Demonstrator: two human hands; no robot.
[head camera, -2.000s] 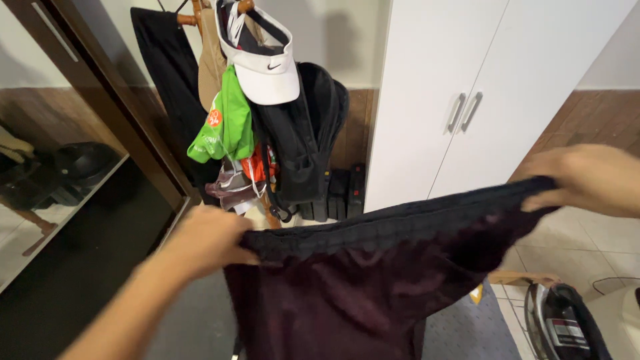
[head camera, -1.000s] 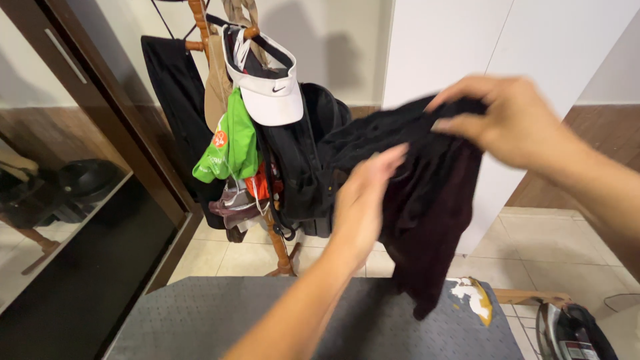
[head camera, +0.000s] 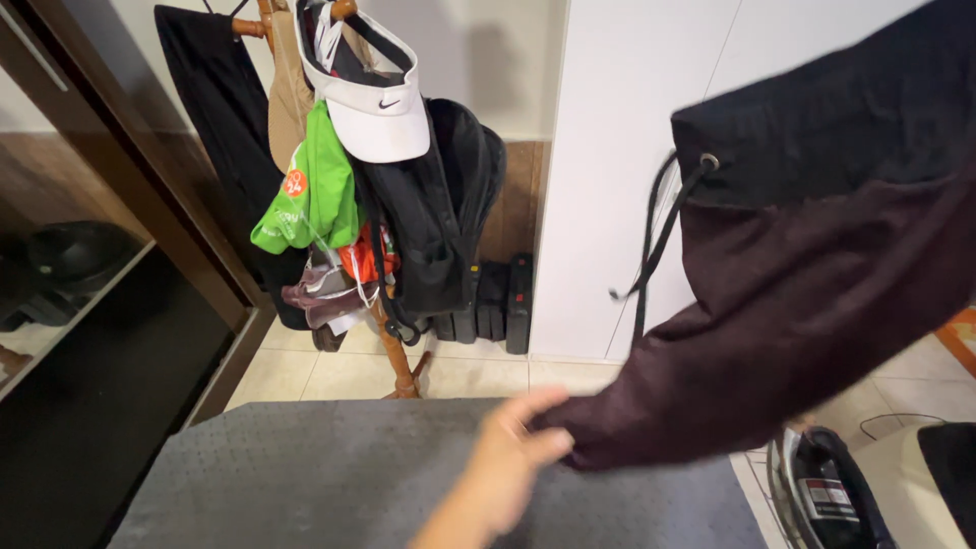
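Dark maroon shorts (head camera: 801, 320) with a black waistband and a drawstring through a metal eyelet hang across the right side of the view, waistband up. My left hand (head camera: 518, 450), slightly blurred, is at their lower left end, thumb and fingers around the tip of the cloth. Whether it grips firmly is hard to tell. My right hand is outside the frame, and the upper right end of the shorts runs out of view. Below lies the grey padded ironing board (head camera: 320, 473), under my left hand.
A wooden coat rack (head camera: 393, 351) beyond the board holds a white visor (head camera: 381, 114), a green garment (head camera: 316, 183) and a black backpack (head camera: 427, 213). A clothes iron (head camera: 827, 488) stands at lower right. White cabinet doors (head camera: 610, 191) are behind; a dark mirrored wardrobe (head camera: 99, 366) is at left.
The shorts have moved right and nearer, and are spread out from their bunched state. My left hand has moved down to their lower end. My right hand has left the view.
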